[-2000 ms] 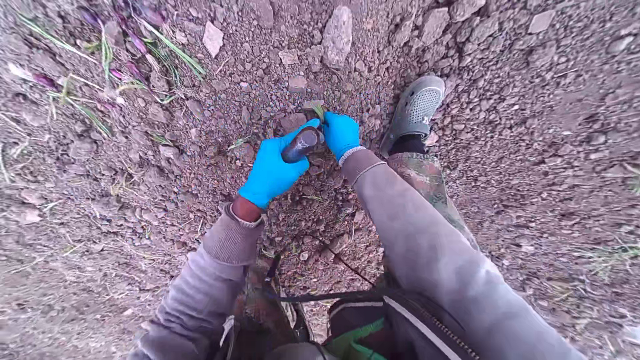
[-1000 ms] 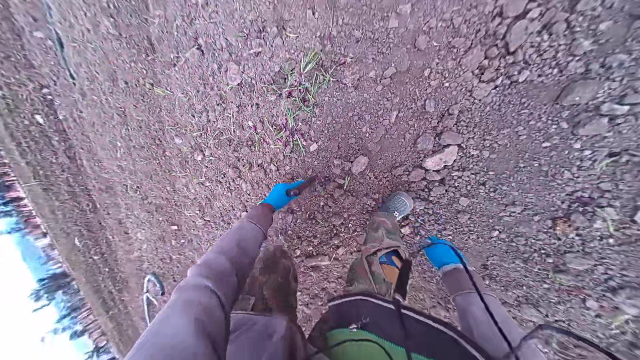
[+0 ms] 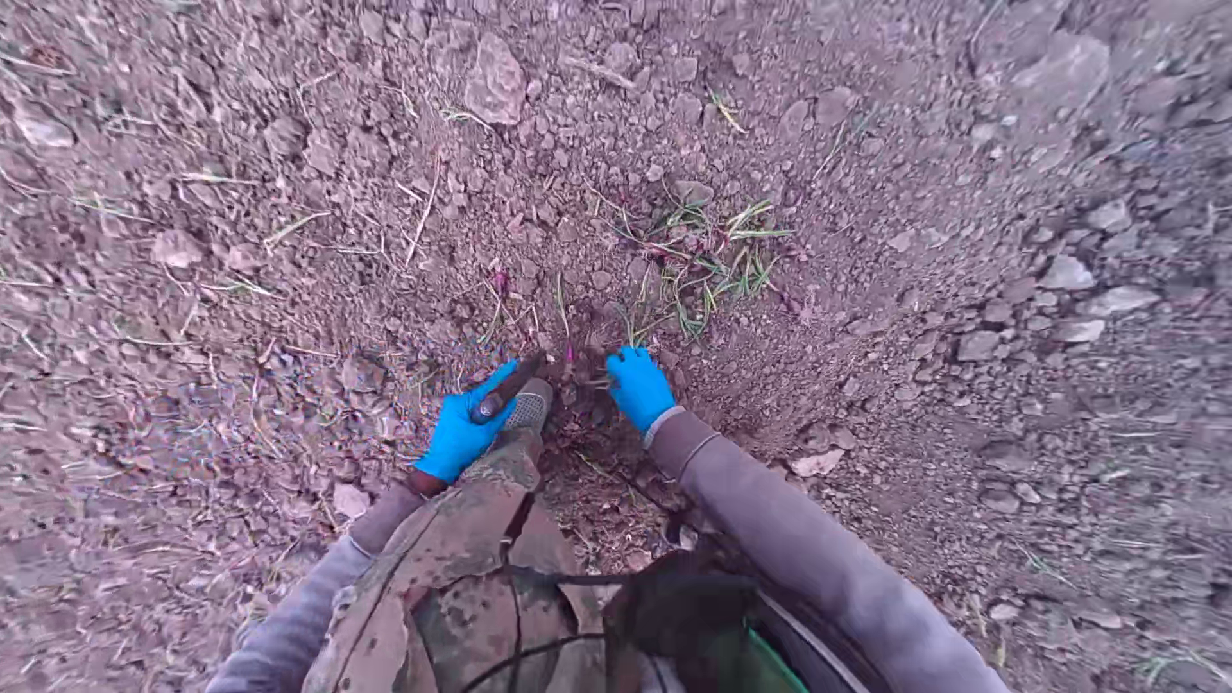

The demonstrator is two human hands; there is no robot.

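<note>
My left hand [image 3: 464,428], in a blue glove, is closed around the handle of a dark hand tool [image 3: 508,387]; the tool's far end points toward the soil and its kind cannot be told. To its right, my right hand [image 3: 640,387], also gloved in blue, is low at the ground with its fingers bent by some green leaves; whether it grips them is hidden. Between the hands a small plant with a pink-purple stem [image 3: 569,354] stands in the soil. Beyond my right hand lies a loose heap of pulled green plants [image 3: 707,260] with purplish parts.
Stony, cloddy soil surrounds me. A large stone [image 3: 496,82] lies ahead, and paler stones [image 3: 1068,274] are scattered at the right. My grey perforated shoe [image 3: 530,404] is beside the tool. A dark bag with a green part [image 3: 770,659] hangs at my front.
The view has shifted a lot. A second ago my hands were wide apart; now they are close together at the soil, my right hand brought in beside the plants. The tool remains in my left hand.
</note>
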